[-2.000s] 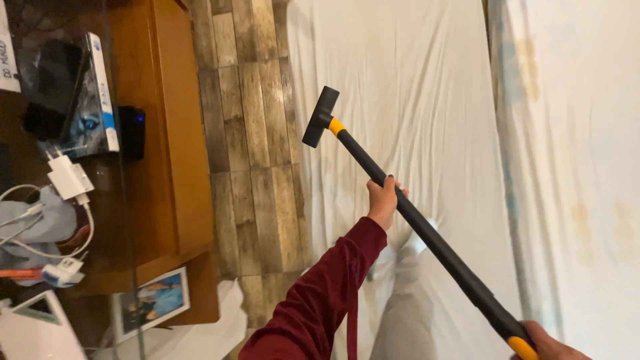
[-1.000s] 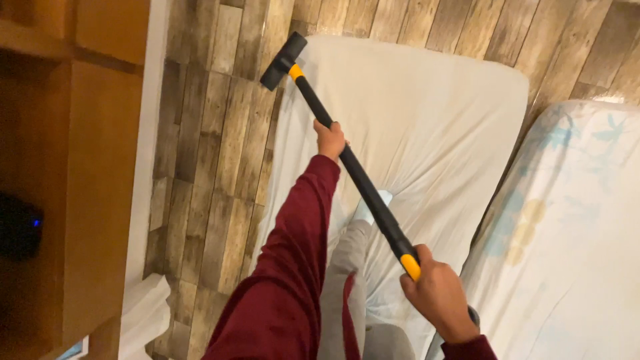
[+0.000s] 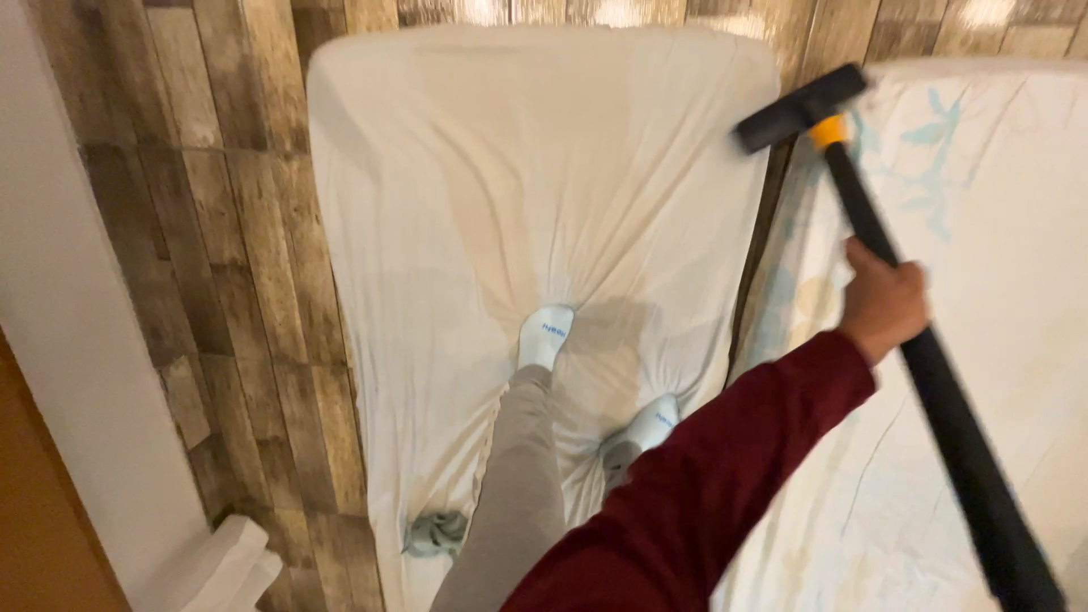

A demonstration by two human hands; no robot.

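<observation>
My left hand (image 3: 884, 297), in a maroon sleeve, is closed around the black handle of a sledgehammer (image 3: 952, 416), a little below the head. The dark, slightly blurred hammer head (image 3: 801, 109) is at the upper right, over the gap between two mattresses, with a yellow collar just beneath it. From there the handle slants down to the lower right corner. My right hand is out of view, so its hold on the handle cannot be seen.
My socked feet stand on a mattress with a wrinkled cream sheet (image 3: 527, 110). A crumpled grey-green cloth (image 3: 436, 533) lies at its lower left. A second mattress with a leaf-patterned cover (image 3: 1003, 221) is at right. Wood-look floor (image 3: 255, 272) borders a pale wall base (image 3: 76, 280).
The sledgehammer and my left hand have moved from the middle to the right, over the second mattress's side. My right hand, on the handle's lower part before, has left the view. The view has shifted.
</observation>
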